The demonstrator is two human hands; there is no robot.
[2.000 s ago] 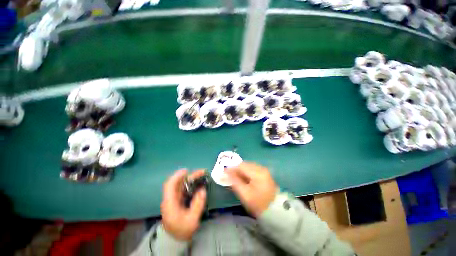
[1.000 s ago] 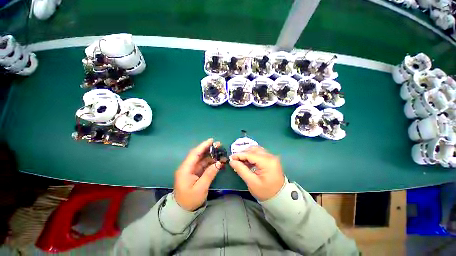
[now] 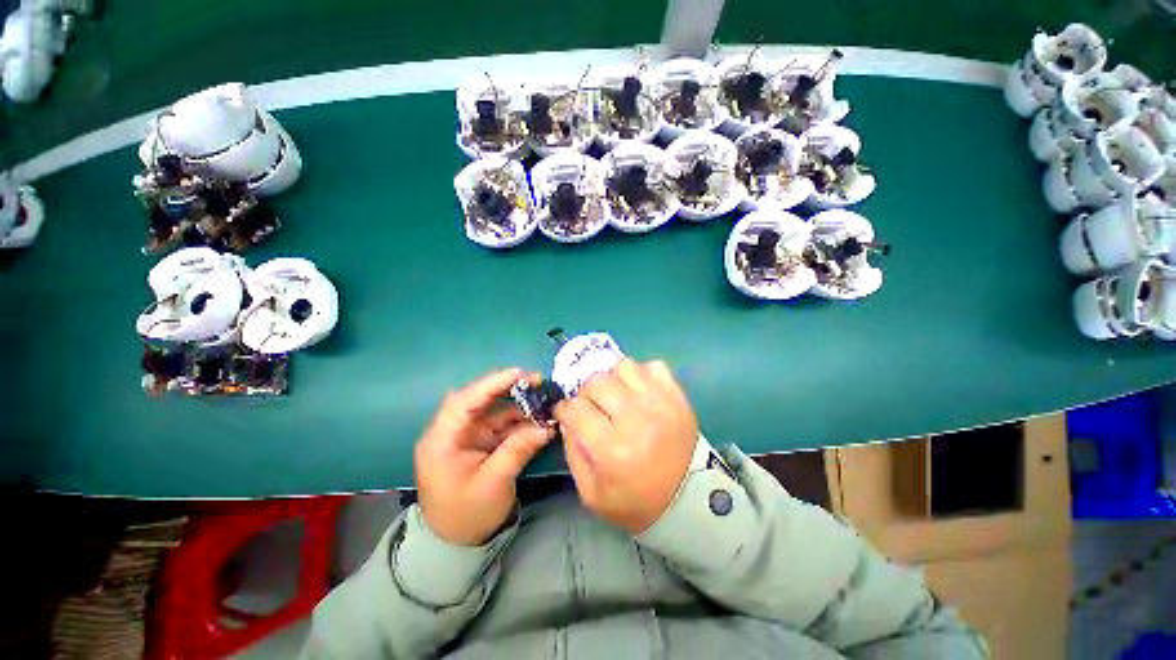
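Note:
My left hand (image 3: 475, 454) holds a small dark camera module (image 3: 534, 401) between thumb and fingertips, above the green bench near its front edge. My right hand (image 3: 626, 438) is beside it with its fingertips closed in at the module's right side. What the right fingertips pinch, if anything, is hidden. A white plastic housing (image 3: 587, 355) lies just behind my right fingers, partly covered by them. A short dark piece (image 3: 557, 337) sticks up at its left rim.
Open shells with modules (image 3: 638, 187) stand in rows at the centre back. Half-assembled units (image 3: 194, 303) with boards are at left. White housings (image 3: 1112, 239) are stacked at right. A red stool (image 3: 239, 567), cardboard box (image 3: 1006, 567) and blue stool (image 3: 1119, 454) are below the bench (image 3: 426, 303).
My right hand has turned more over the module and covers more of the white housing. The module remains in my left hand. The view has shifted.

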